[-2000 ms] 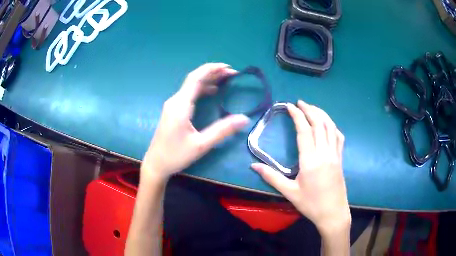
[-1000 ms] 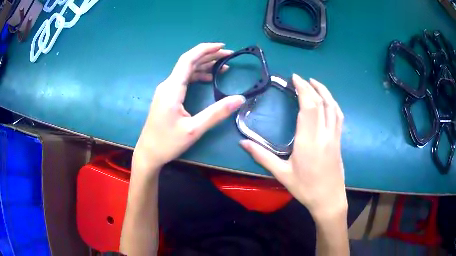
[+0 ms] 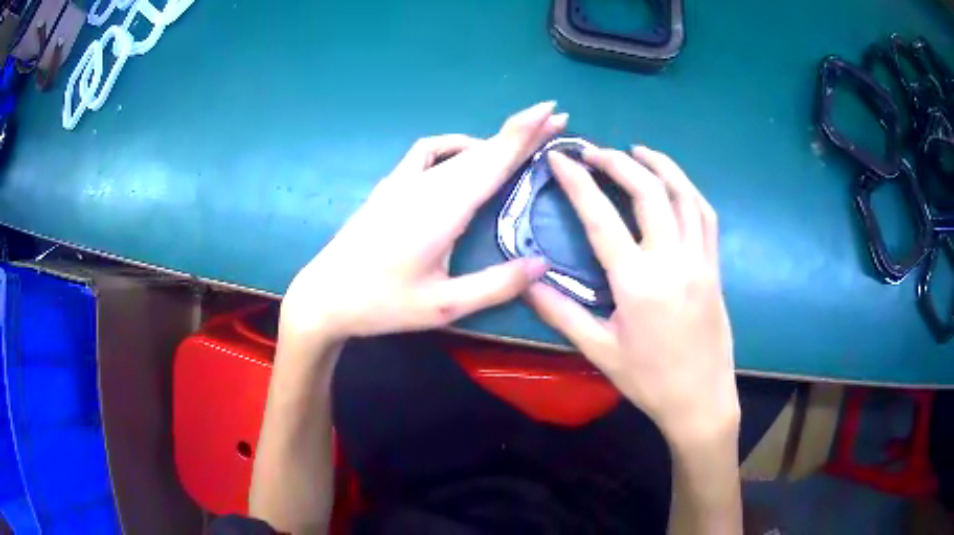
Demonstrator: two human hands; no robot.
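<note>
A glossy black outer frame with a pale inner edge (image 3: 515, 216) is between my hands over the green bench, near its front edge. The thin black inner plate (image 3: 540, 232) now lies inside the frame's opening. My right hand (image 3: 654, 282) grips the frame from the right, with fingers across its top and the thumb at its lower edge. My left hand (image 3: 403, 235) touches the left side, thumb at the lower corner and fingers at the top. The fingers hide parts of both pieces.
An assembled frame stack (image 3: 617, 47) stands at the top, right of centre. Loose black frames (image 3: 892, 225) lie at the right. White frames (image 3: 101, 75) lie at the upper left. A red stool (image 3: 225, 418) and a blue bin (image 3: 52, 402) are below the bench edge.
My left hand has moved right and brought the black plate from beside the frame into its opening. My right hand's fingers have closed over the frame's top. The view has shifted slightly.
</note>
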